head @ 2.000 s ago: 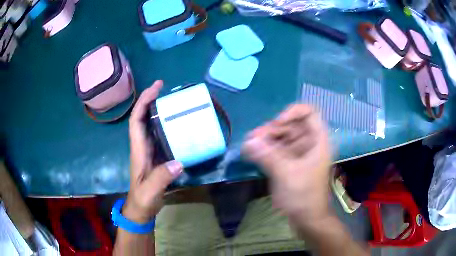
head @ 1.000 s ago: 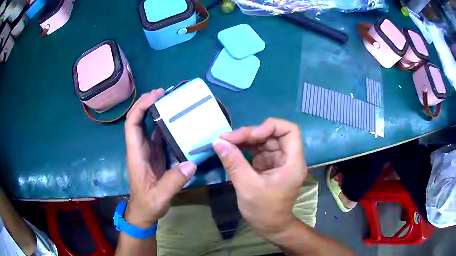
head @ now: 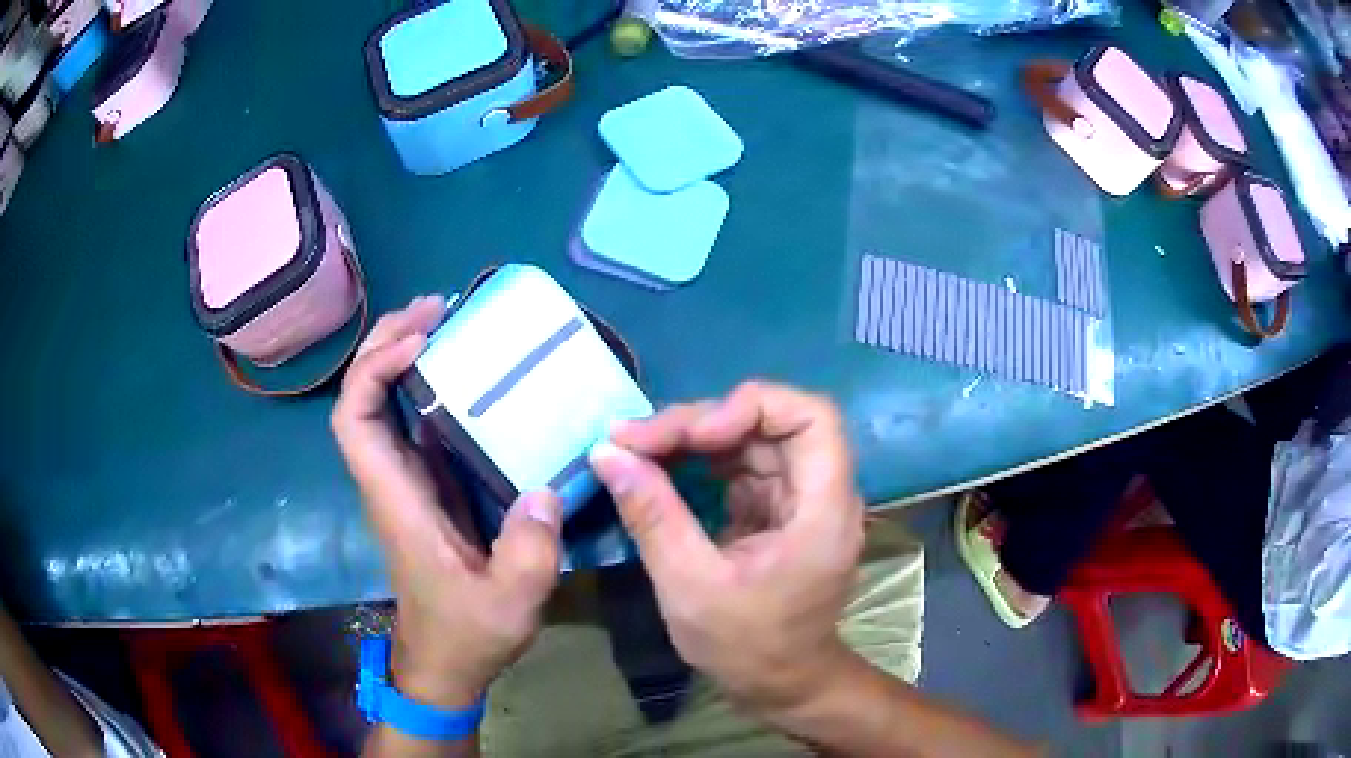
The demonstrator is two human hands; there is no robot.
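Note:
A light blue speaker unit [head: 529, 370] with a pale upper face is tilted in my left hand [head: 459, 548]. One grey strip [head: 526, 367] lies across the middle of that face. My right hand [head: 741, 533] pinches the end of a second grey strip [head: 575, 477] at the face's near edge, close to my left thumb. Part of this strip is hidden by my fingertips. The unit's dark rim is on its left side and its brown strap shows behind it. A clear sheet with rows of grey strips [head: 971, 326] lies to the right.
A pink unit [head: 274, 259] stands at left, a blue unit [head: 459, 89] behind it. Two light blue covers [head: 667, 141] overlap at centre back. Several pink units [head: 1119, 111] are at right. A dark rod [head: 896, 86] and clear bags [head: 874, 22] lie at the back.
My right hand has come from beside the strip sheet to the unit, bringing a second strip onto its near edge. The unit is turned more, and the view has shifted slightly.

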